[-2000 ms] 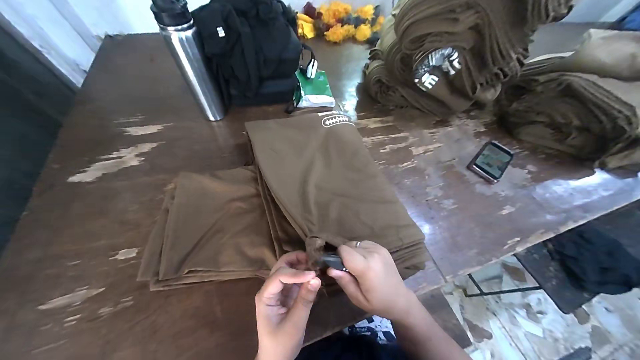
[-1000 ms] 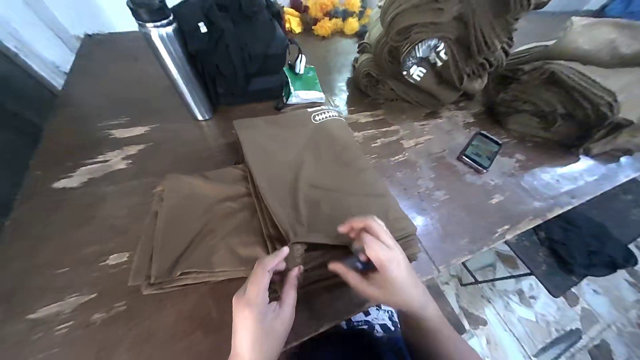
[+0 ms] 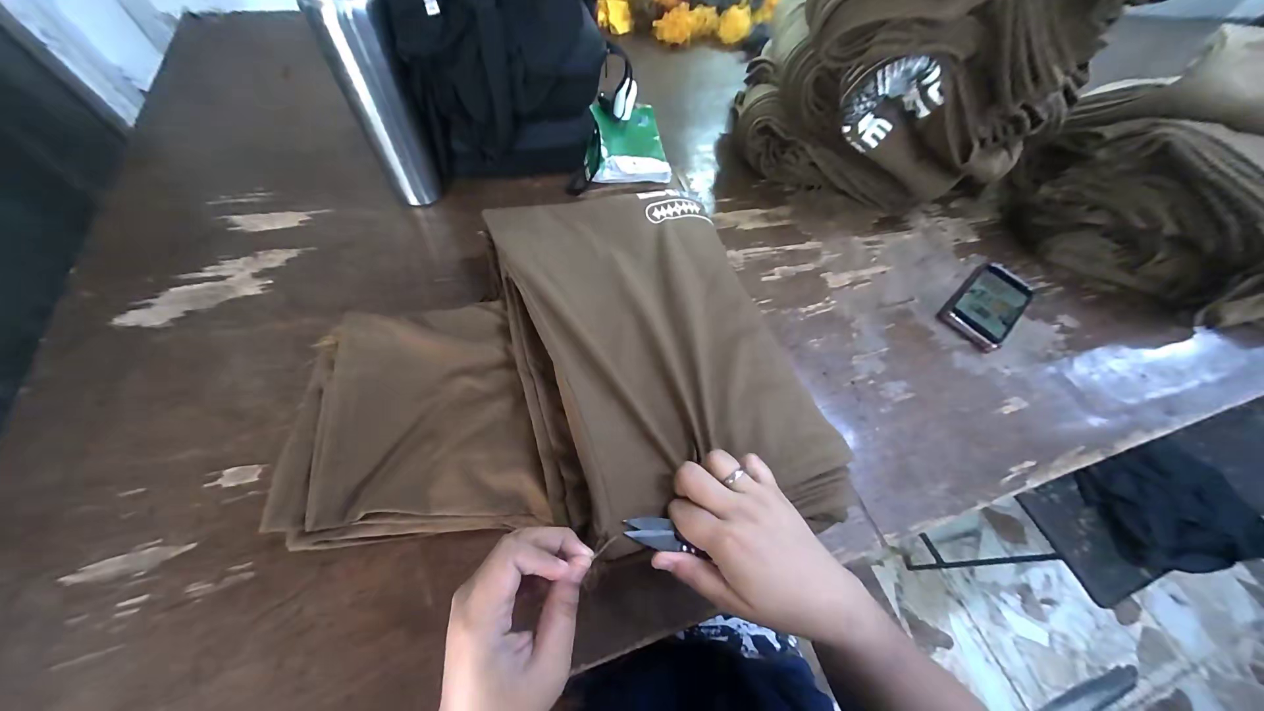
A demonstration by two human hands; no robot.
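Note:
A stack of brown fabric pieces (image 3: 652,326) lies on the table in front of me, with a white print at its far end. Beside it on the left is a lower folded stack of the same cloth (image 3: 425,425). My right hand (image 3: 736,533), with a ring on one finger, holds small thread snips (image 3: 654,534) at the near edge of the taller stack; their blades point left and are slightly apart. My left hand (image 3: 528,602) pinches a thin thread (image 3: 604,545) at the near left corner of that stack, close to the blade tips.
Large bundles of brown cloth (image 3: 918,99) are at the back right. A phone (image 3: 987,304) lies on the worn wooden table (image 3: 178,415). Behind the stacks stand a steel bottle (image 3: 380,109), a black bag (image 3: 494,89) and a green packet (image 3: 629,143). A black stool (image 3: 1106,553) is beyond the right edge.
The snips in my right hand now point left towards the thread, where a second ago that hand was lifted with fingers spread. My left hand still pinches near the cloth's corner.

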